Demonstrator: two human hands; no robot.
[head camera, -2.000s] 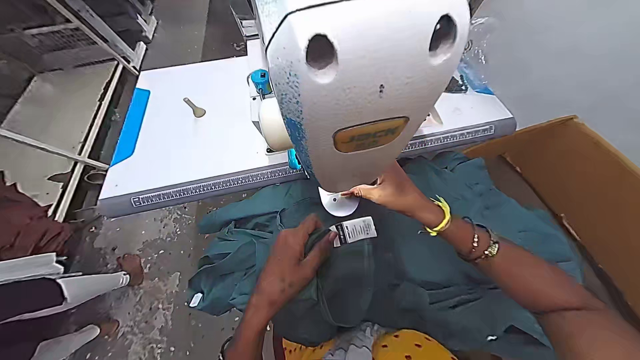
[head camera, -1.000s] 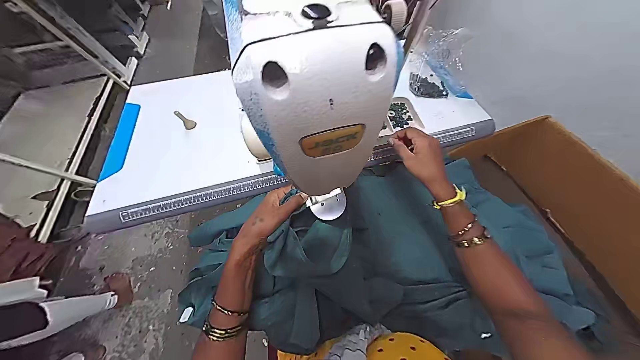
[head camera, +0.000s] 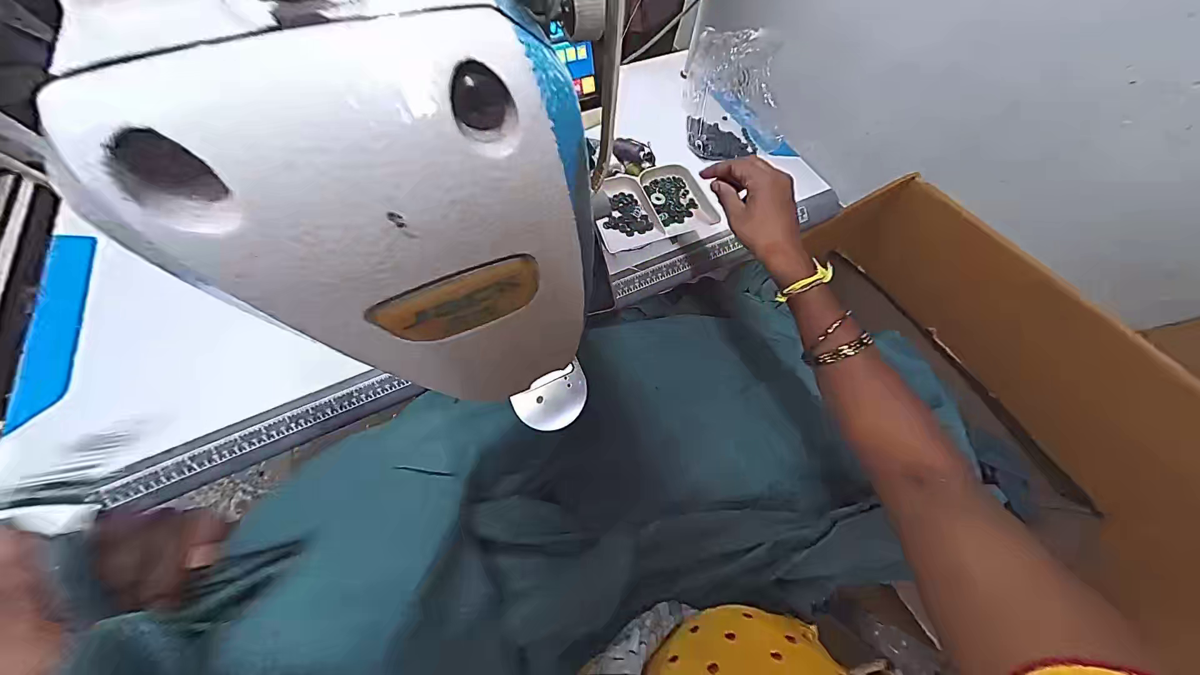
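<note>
Teal fabric (head camera: 675, 403) lies spread below the white head of a Jack sewing machine (head camera: 309, 244), with a round metal plate (head camera: 551, 401) at the machine's lower tip. At the lower left, my left hand (head camera: 155, 555) is motion-blurred and grips a bunched part of the fabric. My right hand (head camera: 755, 202) hovers at the right edge of a white divided tray (head camera: 705, 223) of small dark green buttons (head camera: 670, 199). Its thumb and forefinger are bent close together; whether a button is between them cannot be told.
A clear plastic bag (head camera: 736, 84) with small dark pieces lies behind the tray. Measuring scales (head camera: 253, 441) run along the white table's front edge. A cardboard box (head camera: 1022, 309) stands at the right. Yellow dotted cloth (head camera: 741, 642) shows at the bottom.
My left hand has left the machine's lower tip and moved left with fabric. My right hand was at that tip two seconds ago and is now by the button tray. The view has swung right and closer.
</note>
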